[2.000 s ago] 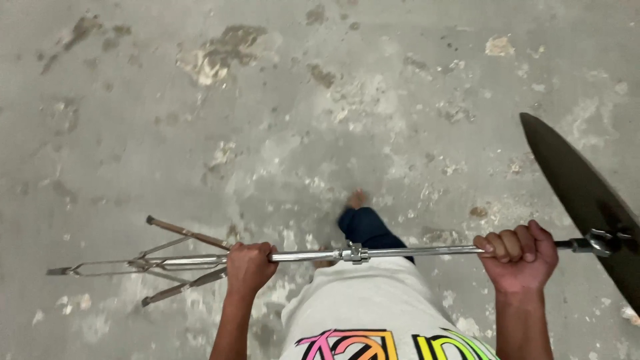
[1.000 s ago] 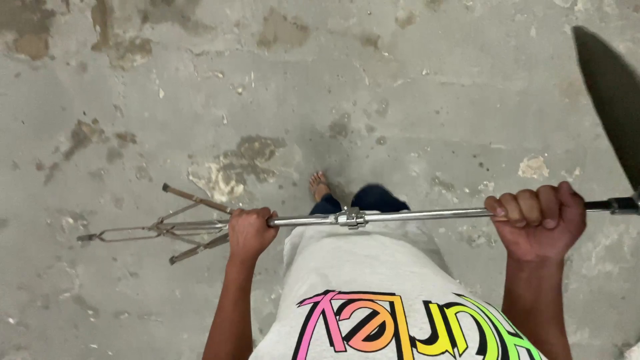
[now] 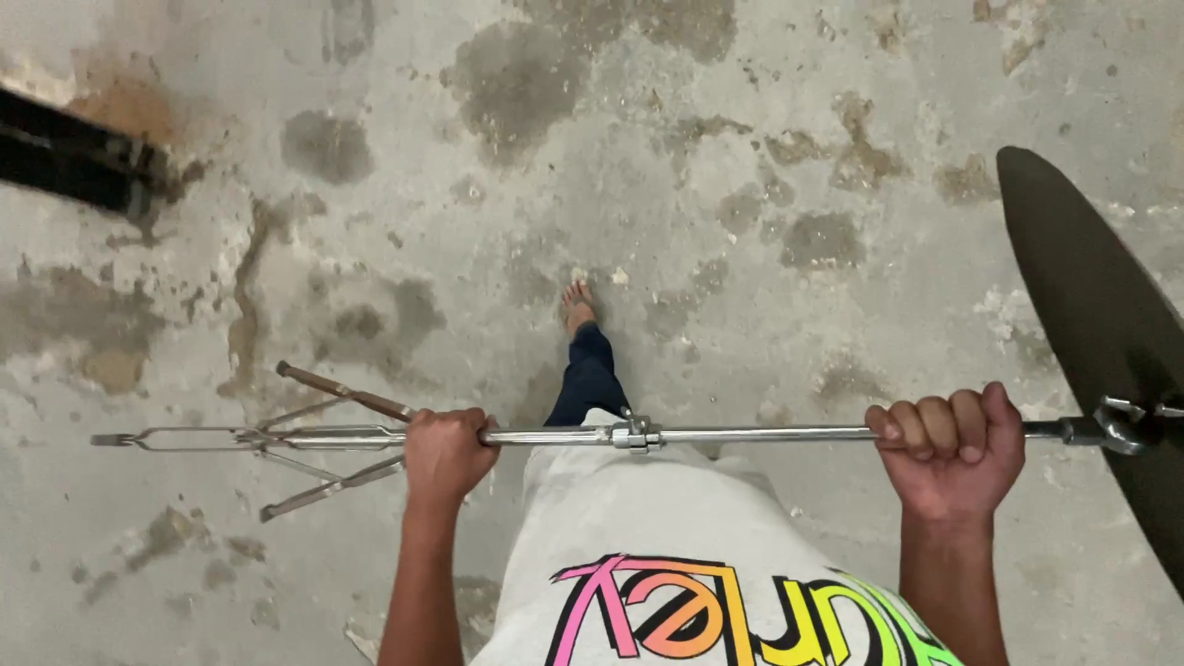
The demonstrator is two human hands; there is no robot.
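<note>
A chrome telescopic stand (image 3: 768, 434) lies level across the front of my body. My left hand (image 3: 450, 455) is closed around its pole beside the partly folded tripod legs (image 3: 347, 396), which point left. Farther right along the pole, my right hand (image 3: 953, 453) grips it with the curled fingers facing up. Between the hands sits a metal clamp collar (image 3: 635, 434) with a small lever. Past my right hand, a metal joint (image 3: 1117, 427) meets a long dark, flat panel with a rounded end (image 3: 1073, 277); the right frame edge cuts off the panel.
Below is a stained, worn concrete floor (image 3: 647, 203), with my bare foot (image 3: 579, 305) on it. At the upper left a black object (image 3: 74, 153), too blurred to name, reaches in from the frame edge.
Both hands keep their hold on the stand. The view has moved over the floor, and the black object at the upper left has come into sight.
</note>
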